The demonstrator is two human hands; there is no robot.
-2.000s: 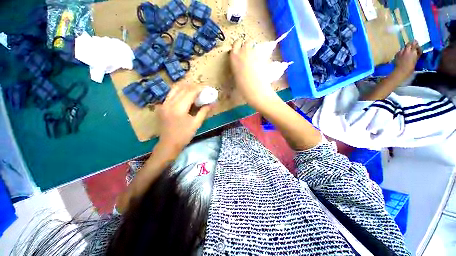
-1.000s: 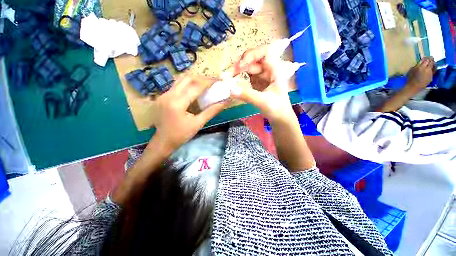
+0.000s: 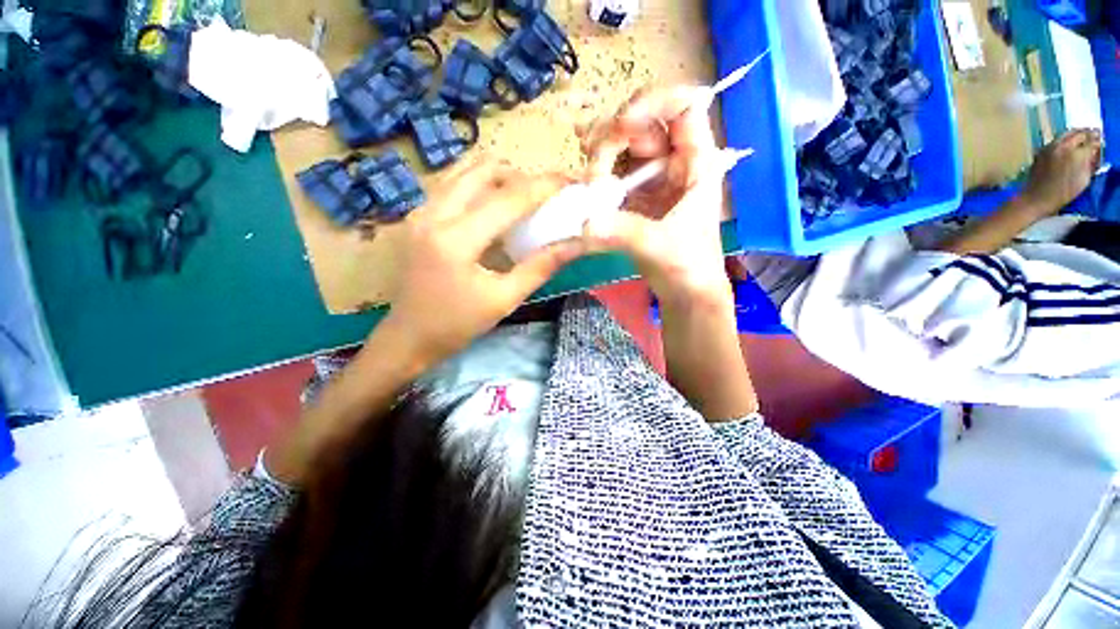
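Note:
My left hand [image 3: 448, 258] is shut on the body of a white glue bottle [image 3: 550, 224], tilted with its nozzle towards my right hand. My right hand [image 3: 676, 215] has its thumb at the bottle's neck and its curled fingers around the whitish nozzle; whether it holds anything else is hidden. Two thin white nozzle tips [image 3: 742, 74] stick out beyond my right hand towards the blue bin; their lower parts are mostly hidden. Plaid hair ties [image 3: 375, 187] with black loops lie in a loose cluster on the tan board [image 3: 350, 277].
A blue bin [image 3: 768, 203] heaped with plaid pieces stands right of the board. Crumpled white cloth [image 3: 252, 84] lies at the board's left edge. More dark pieces lie on the green surface [image 3: 233, 313]. Another person's hand [image 3: 1062, 170] and white sleeve are at right.
My right hand has come from the board to the bottle held in my left hand. The bottle has turned from end-on to lying sideways between my hands, and its nozzle now shows.

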